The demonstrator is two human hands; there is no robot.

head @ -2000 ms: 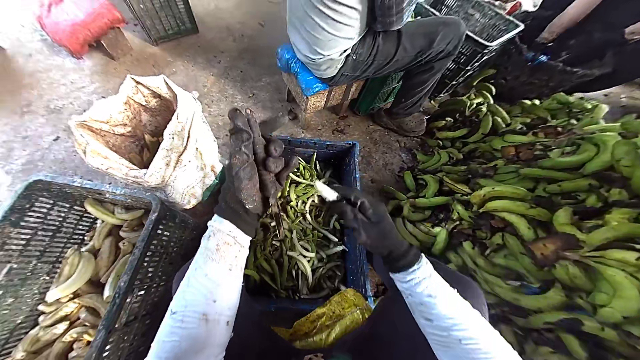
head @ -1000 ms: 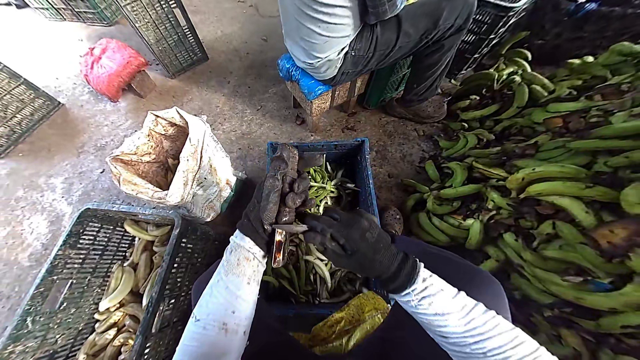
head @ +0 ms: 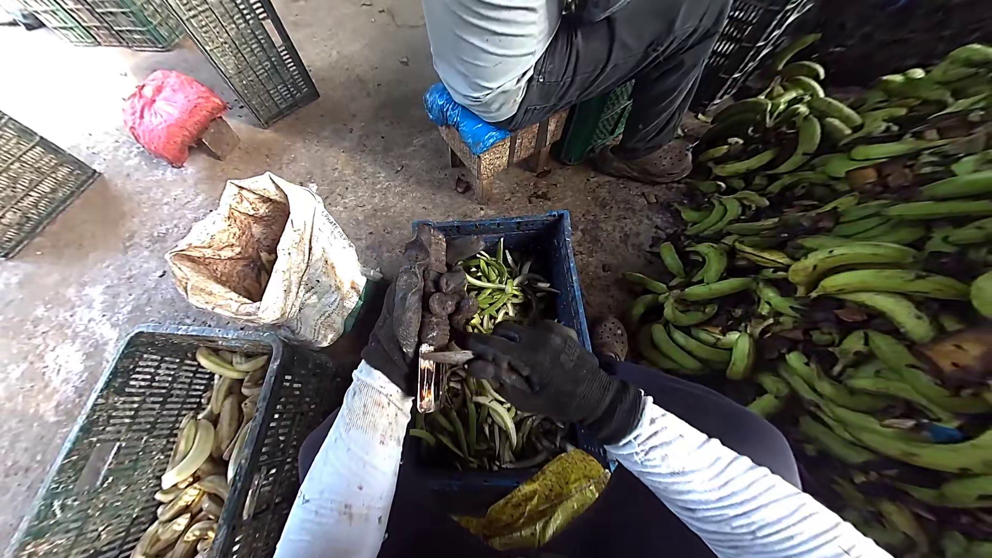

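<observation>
My left hand (head: 399,322), in a dark glove, is closed around a dark brown lumpy object (head: 443,298) whose kind I cannot tell. At its lower end is a shiny, narrow metal-like piece (head: 429,380). Close beside it, my right hand (head: 542,368), in a black glove, pinches a small greyish pointed piece (head: 451,356) that touches or nearly touches the shiny piece. Both hands are above a blue plastic crate (head: 572,287) holding thin green and pale peel-like strips (head: 496,287). The right palm and part of the strips are hidden.
Peeled plantains (head: 194,453) lie in a dark plastic crate (head: 101,403) at lower left. Behind it stands an open white sack (head: 318,263). A person (head: 496,62) sits on a stool (head: 496,155) ahead. Green plantains (head: 860,279) are heaped at right, and yellow plastic (head: 542,504) lies near my lap.
My right hand has come leftward to my left hand. The white piece seen at its fingers two seconds ago no longer shows. The view has shifted somewhat.
</observation>
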